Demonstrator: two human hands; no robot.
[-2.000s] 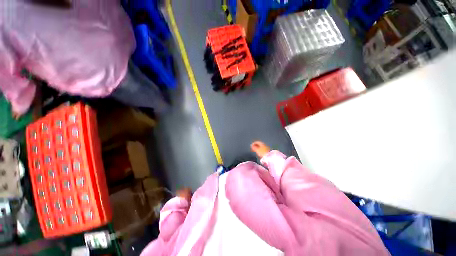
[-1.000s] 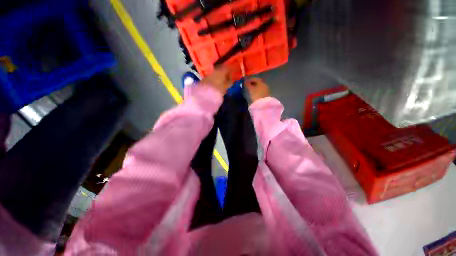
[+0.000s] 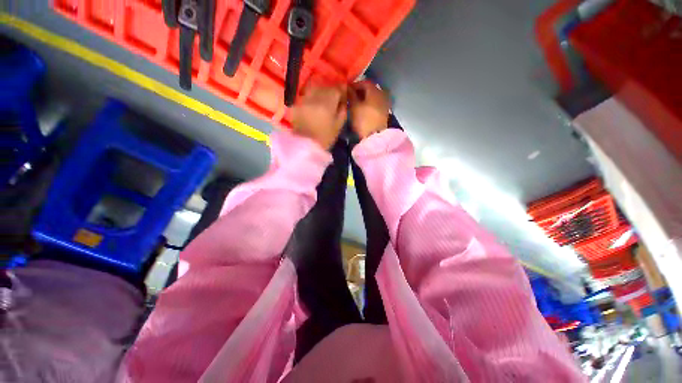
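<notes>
An orange-red tray (image 3: pixel 338 37) with square pockets lies at the top of the view, its near corner towards me. Several black-strapped watches (image 3: pixel 299 24) lie across it. My left hand (image 3: pixel 319 112) is at the tray's near corner, over or against its edge, fingers bent and blurred. My right hand (image 3: pixel 369 108) is right beside it, just off the corner, fingers curled. The fingertips of both hands are close together. Whether they hold the tray's edge or something small cannot be made out.
A blue stool (image 3: pixel 123 183) stands at the left, with a person's dark clothing below it. A yellow floor line (image 3: pixel 142 81) runs under the tray's side. A red box (image 3: pixel 636 60) is at the upper right above a white surface. Stacked red trays (image 3: pixel 579 217) stand farther right.
The view has turned, so the tray now shows larger and farther left. Both hands stay at its near corner, now closer together. The blue stool has come into fuller view.
</notes>
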